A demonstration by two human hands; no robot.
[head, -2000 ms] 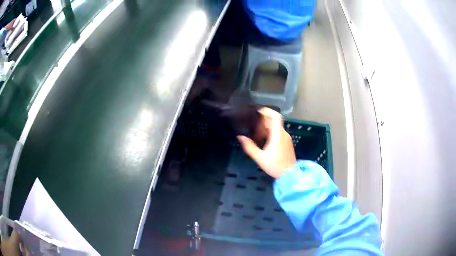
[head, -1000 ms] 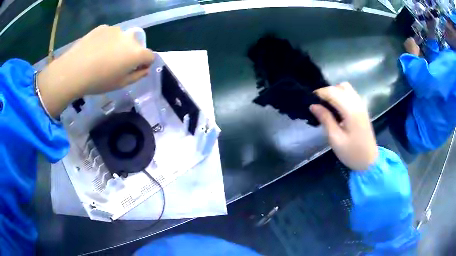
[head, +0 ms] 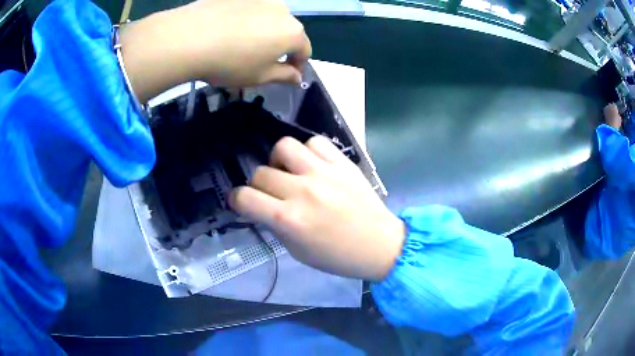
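Observation:
The white rear housing (head: 230, 268) lies open on the white foam sheet (head: 115, 233) on the dark bench. The black inner bracket (head: 188, 174) lies inside the housing and covers the place of the fan. A thin dark lead (head: 273, 274) curves out over the housing's near edge. My left hand (head: 240, 45) is closed at the housing's far edge, on the carry handle, which it mostly hides. My right hand (head: 320, 208) rests on the bracket with curled fingers, its fingertips on the black part. A dark panel (head: 324, 115) lines the housing's right inner wall.
A white rail (head: 445, 21) runs along the bench's far side. Another person's blue sleeve (head: 616, 188) and hand are at the far right edge. A yellow strip (head: 126, 11) shows at top left. The dark bench (head: 480, 132) extends right with glossy reflections.
The black bracket has moved left from the bench into the housing, over the fan. My right hand moved with it. The housing and left hand now appear further right in view.

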